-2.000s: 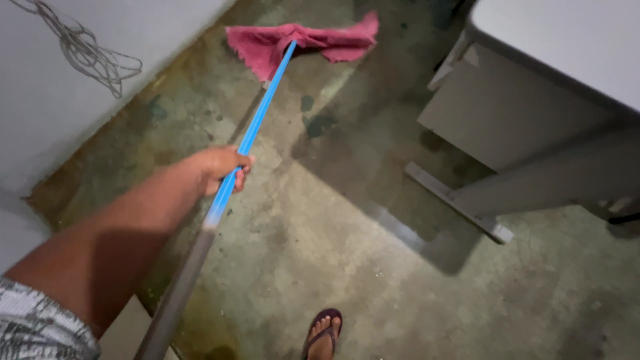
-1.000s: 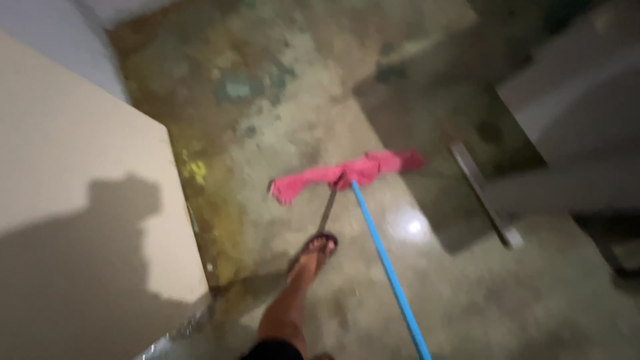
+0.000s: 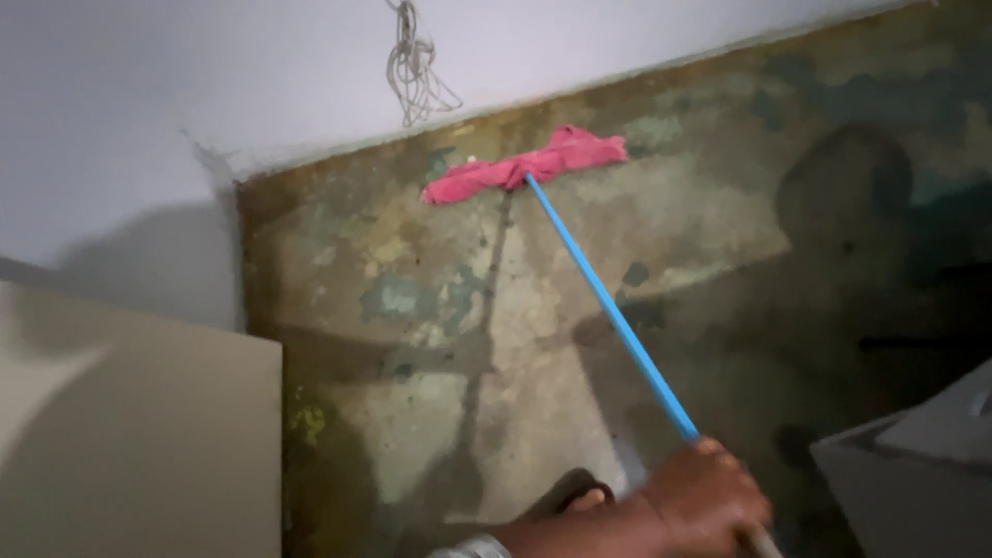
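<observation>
My left hand (image 3: 707,490) is closed around the blue handle (image 3: 612,306) of a floor mop or squeegee at the lower right. Beyond it the handle slants up and left to a head wrapped in a pink cloth (image 3: 527,167), which lies on the stained concrete floor (image 3: 535,333) near the base of the wall. A pale section of the pole shows below the hand. My right hand is out of the picture.
A bundle of thin cord (image 3: 415,74) hangs on the white wall (image 3: 620,39). A beige panel (image 3: 147,434) stands at the lower left, pale furniture (image 3: 914,457) at the lower right. Part of my sandalled foot (image 3: 587,498) shows near the bottom edge.
The pink cloth head, close to my foot one second ago, is now out by the wall near the corner. My left hand has come back into view. The view has shifted greatly.
</observation>
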